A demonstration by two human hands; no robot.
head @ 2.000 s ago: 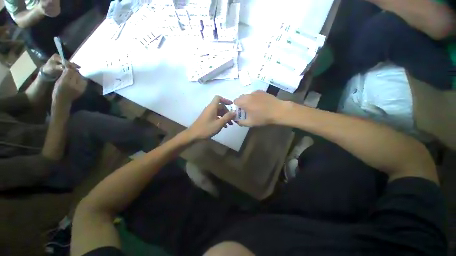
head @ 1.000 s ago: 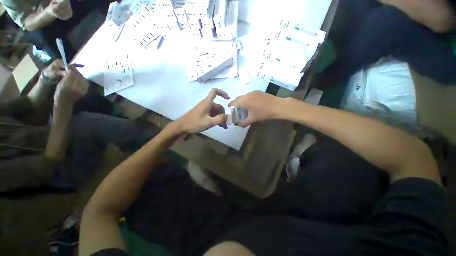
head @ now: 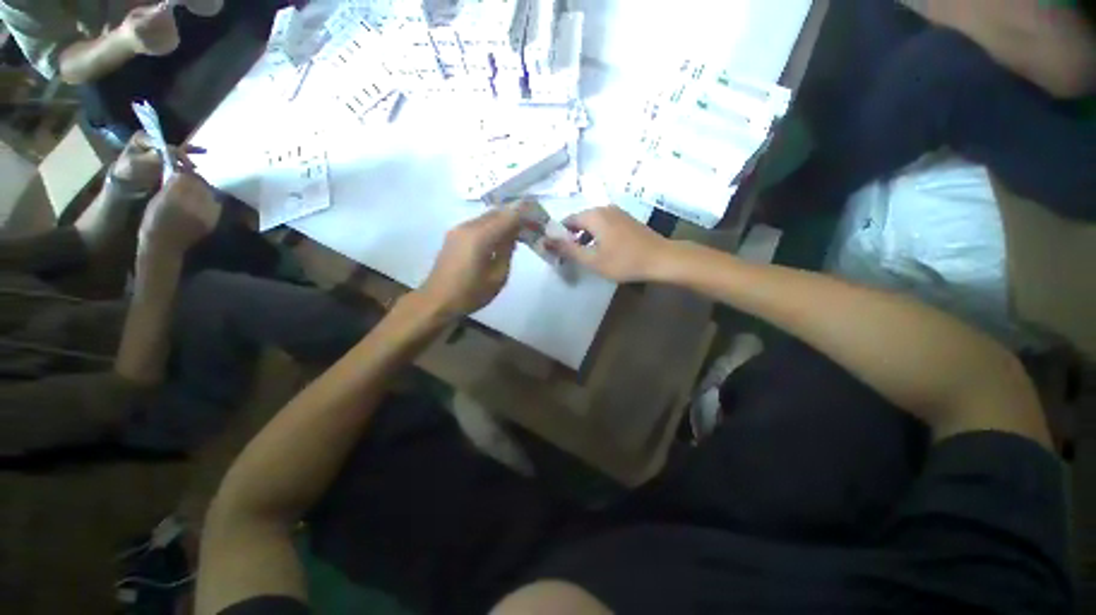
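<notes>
A small pale piece with greyish marks (head: 552, 231), perhaps a small carton, is held between my two hands above the table's near corner; its exact shape is blurred and partly hidden by fingers. My left hand (head: 478, 256) has its fingertips on the piece's left end. My right hand (head: 614, 244) pinches its right end with thumb and fingers. Just beyond my hands, a white closed carton (head: 524, 171) lies on white printed pieces on the white table top (head: 547, 315).
White printed cartons (head: 451, 54) are piled mid-table. Overlapping white pieces (head: 703, 144) lie at the right edge. A printed sheet (head: 295, 190) lies at the left. A neighbour's hands (head: 174, 198) hold a folded white strip. A white plastic bag (head: 923, 234) is at the right.
My left hand has closed in from apart and now touches the piece. The piece has moved up and left from my right palm to between both hands' fingertips.
</notes>
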